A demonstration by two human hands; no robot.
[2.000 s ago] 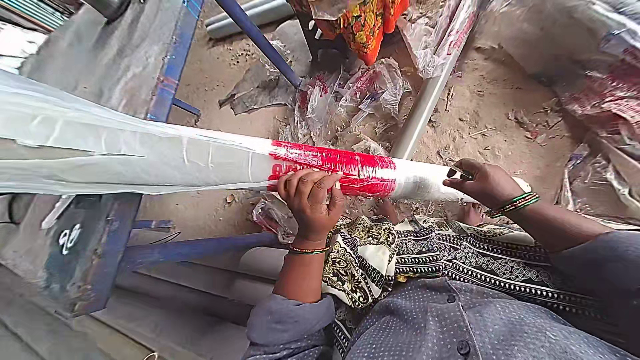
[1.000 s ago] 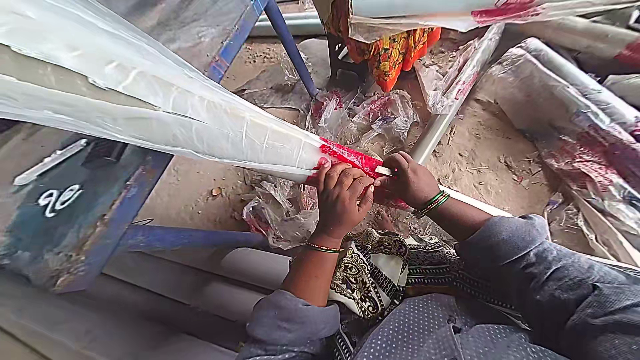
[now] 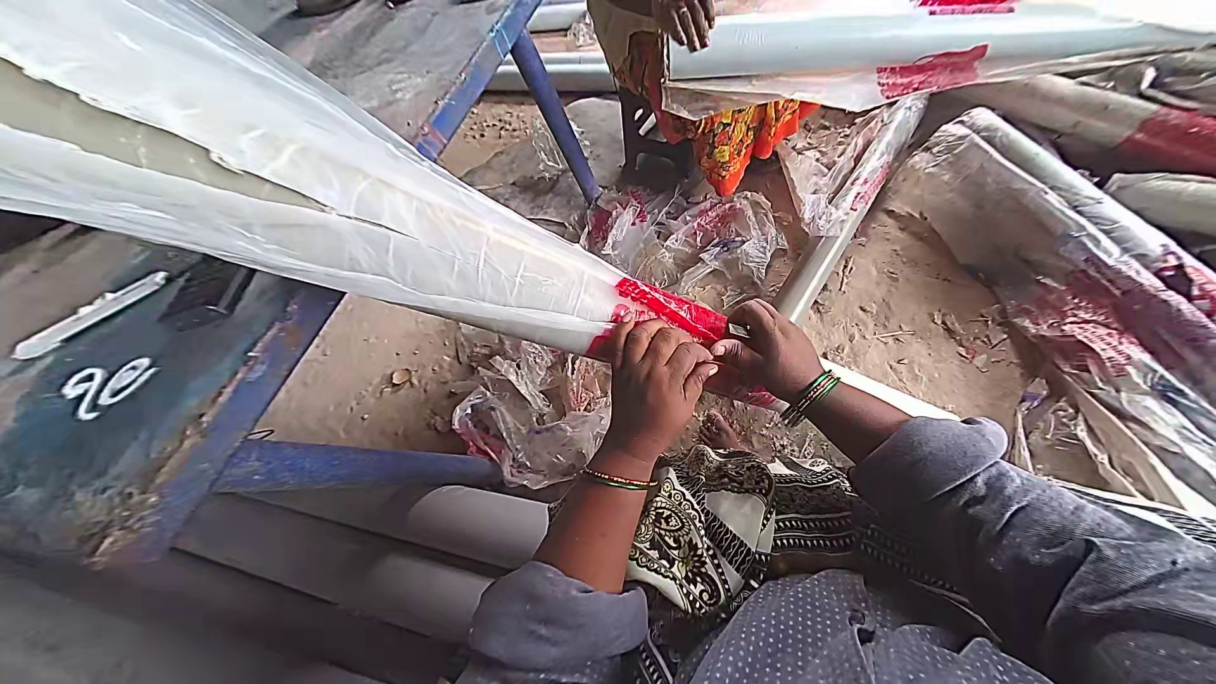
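Observation:
A long pipe wrapped in whitish plastic film (image 3: 456,256) runs from the upper left down to my hands. Near the middle of the view the film bears a bright red printed band (image 3: 670,309). My left hand (image 3: 660,375) lies on the wrapped pipe at the band's lower edge, its fingers bent over the film. Just right of it, my right hand (image 3: 769,351) grips the red film, and a small pale piece shows by its fingertips; what that piece is I cannot tell. Beyond my right wrist a pale length of pipe (image 3: 893,394) continues under the forearm.
A blue-edged metal table (image 3: 256,408) stands at the left with a white strip on top. Crumpled plastic film (image 3: 541,408) lies on the dirt ground. More wrapped pipes (image 3: 1073,247) lie at right. At the top, a person's hand (image 3: 686,19) is above another wrapped pipe (image 3: 817,43).
My right hand has moved left along the pipe, from its far end to beside my left hand. Less of the red band shows than two seconds ago. Another person's hand has come into view.

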